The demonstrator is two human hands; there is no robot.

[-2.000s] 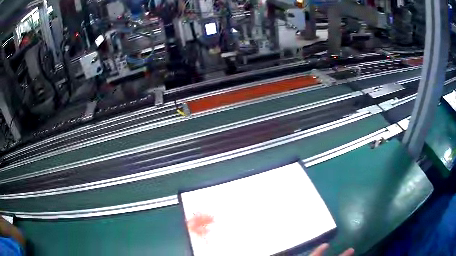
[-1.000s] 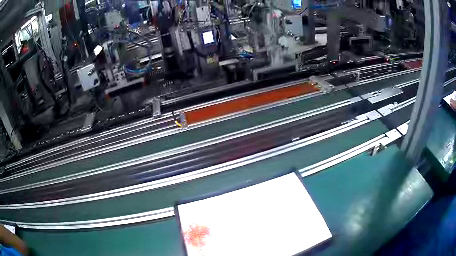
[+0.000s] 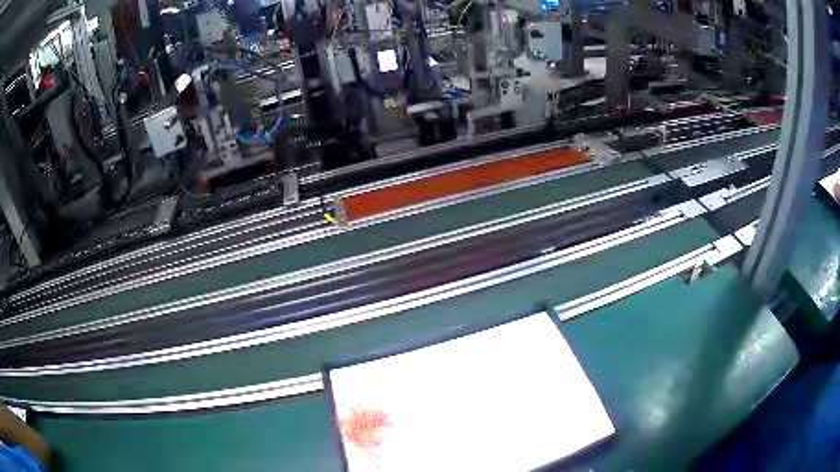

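Note:
A bright white tray with a thin dark rim lies on the green worktop at the bottom centre, its near edge cut off by the picture. A loose heap of tiny orange-red components is spread on its left part. Neither of my hands is in view. No fixture shows on or beside the tray.
Conveyor rails run across behind the tray, with an orange-red strip beyond them. An aluminium post stands at the right. Machines fill the back. A person's arm with a blue sleeve shows at the lower left edge.
The fingers seen at the tray's near right edge two seconds ago are out of the picture. The view has shifted slightly. The tray and heap look the same.

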